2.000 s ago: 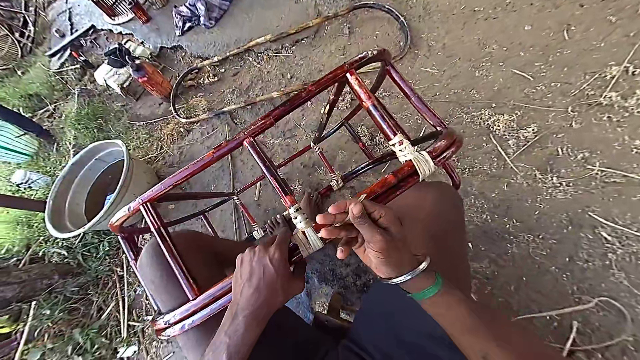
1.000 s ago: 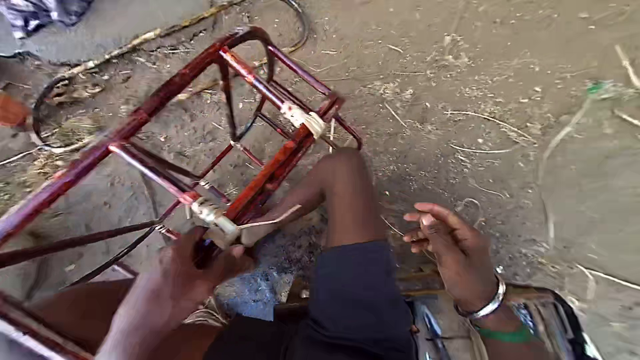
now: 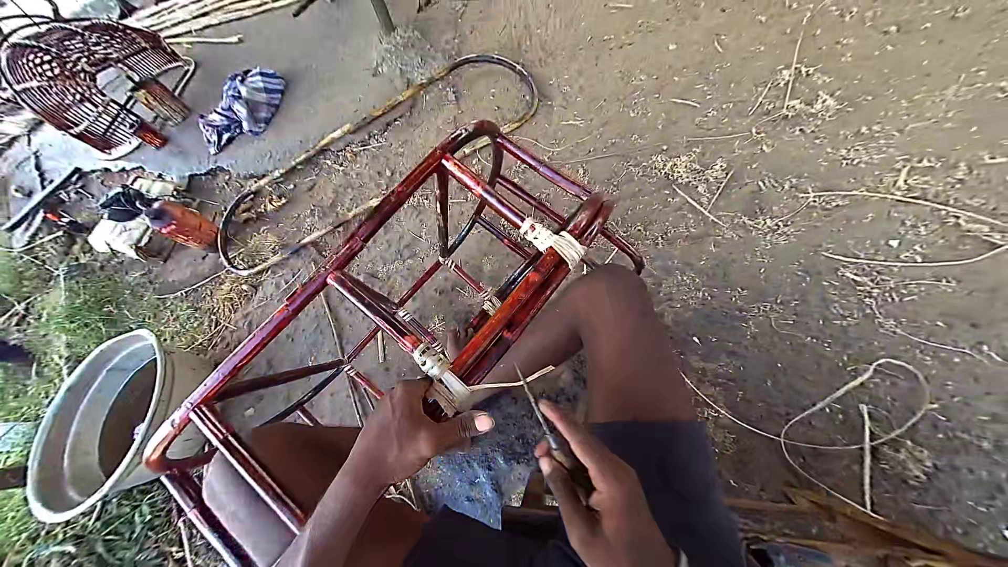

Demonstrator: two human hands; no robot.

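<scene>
A red-brown varnished cane frame (image 3: 307, 295) rests across my legs. My left hand (image 3: 417, 433) grips its near rail at a pale cane-strip binding (image 3: 441, 370), thumb stretched to the right. From that binding a loose strip end (image 3: 516, 383) sticks out rightward. In my right hand (image 3: 591, 488) is a slim pointed tool with a dark handle and narrow metal blade (image 3: 534, 402), probably a knife or an awl; its tip is beside the strip end. A second pale binding (image 3: 554, 240) wraps the joint farther up the rail.
At the left stands a metal basin (image 3: 98, 425) with dark contents. A bent cane loop (image 3: 339, 142) lies beyond the frame. Farther off are a reddish bottle (image 3: 183, 224), a checked cloth (image 3: 244, 106) and a woven cane piece (image 3: 87, 79). Loose cane strips (image 3: 858, 378) lie on the ground at right.
My right hand, which held no visible tool a second ago, now holds the pointed tool near the strip end. My left hand remains at the binding. The view has swung left again.
</scene>
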